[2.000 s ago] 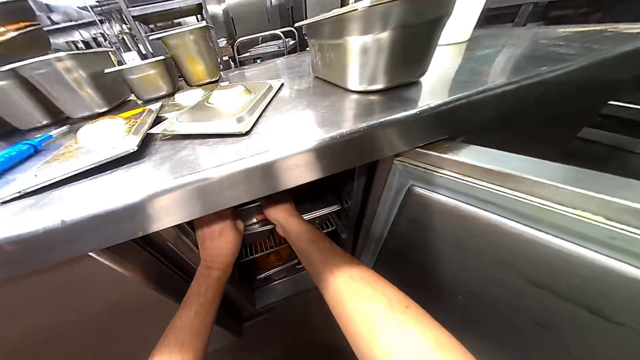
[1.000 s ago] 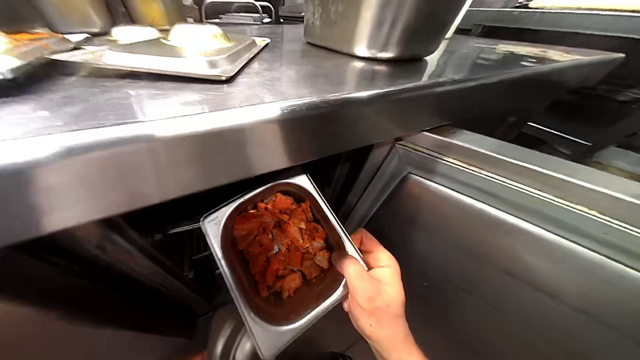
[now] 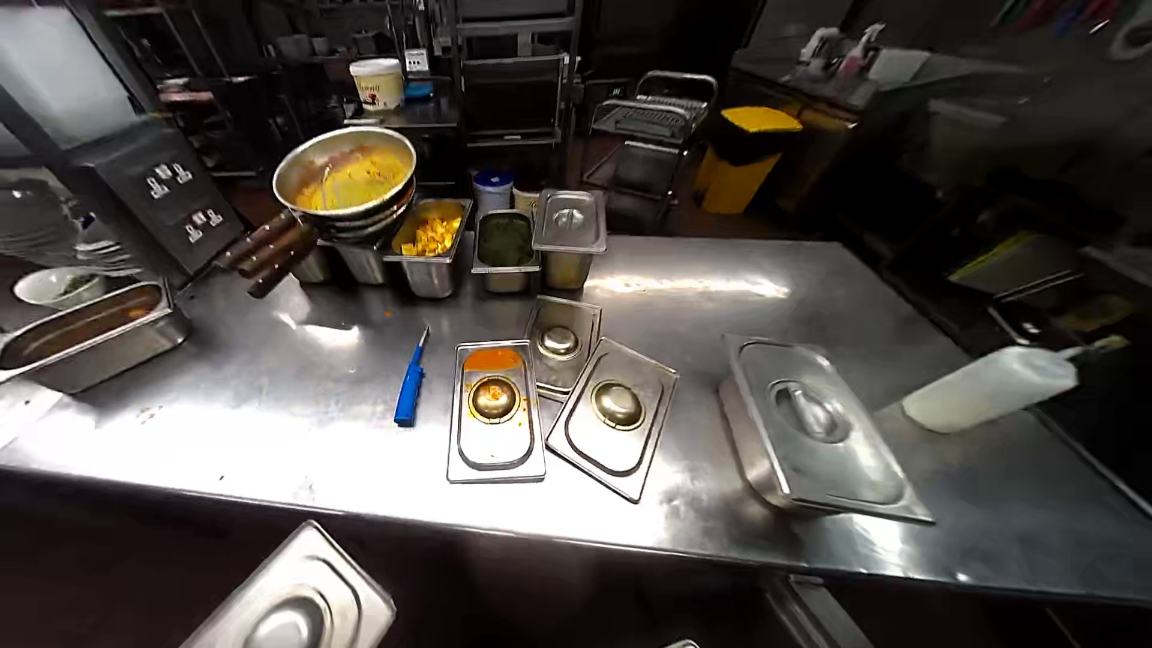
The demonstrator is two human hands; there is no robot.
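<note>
Neither my left hand nor my right hand shows in the head view. A steel container lid (image 3: pixel 310 589) juts in at the bottom left, below the counter edge; what holds it is out of view. Three more steel lids lie on the counter: one with orange sauce on it (image 3: pixel 495 432), a plain one (image 3: pixel 616 416) to its right, and one partly under that (image 3: pixel 560 340). A blue gas lighter (image 3: pixel 411 385) lies left of them. The container of red-orange food pieces is not in view.
A lidded steel container (image 3: pixel 819 432) and a white squeeze bottle (image 3: pixel 990 389) are at the right. Behind are stacked pans (image 3: pixel 346 180) with handles jutting leftward, and containers of yellow pieces (image 3: pixel 430 243) and green food (image 3: pixel 505 247). A long steel container (image 3: pixel 99 337) stands left.
The view has swung up over the counter. The hand and the container of red-orange pieces it held one second ago have left view; a lid has appeared at the bottom left.
</note>
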